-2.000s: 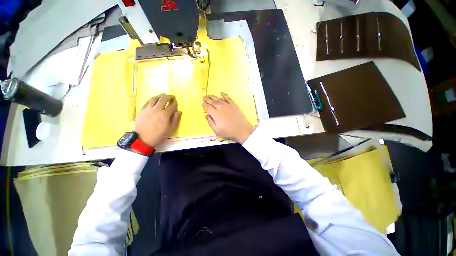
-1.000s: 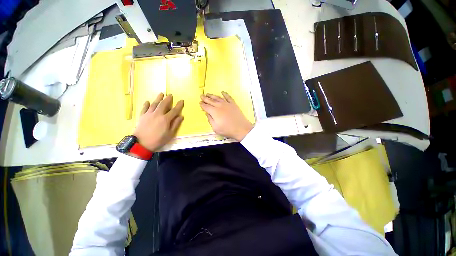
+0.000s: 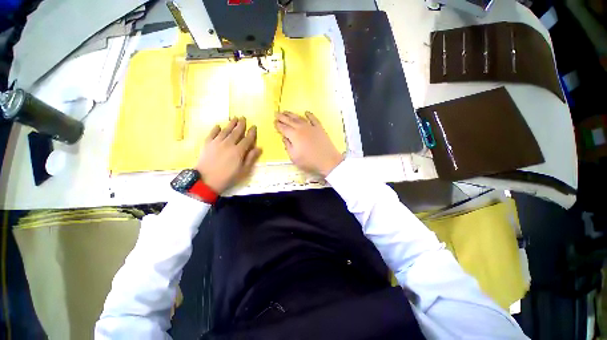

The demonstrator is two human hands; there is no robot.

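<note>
A large yellow bag panel lies flat under the grey-black head of the sewing machine. The yellow clamp frame lies on the panel around its bright middle, below the head. My left hand lies flat on the panel near its front edge, fingers apart. My right hand rests flat on the panel to the right, fingertips by the lower end of the frame's right bar. Neither hand holds anything.
Right: a brown pocket piece, teal snips, a brown strip with pale lines and a dark mat. Left: a dark cylinder. Panel stacks hang below the table at left and right.
The panel has shifted away from me, baring more of the pale base along the front. Both hands have moved forward with it. The view has also shifted slightly.
</note>
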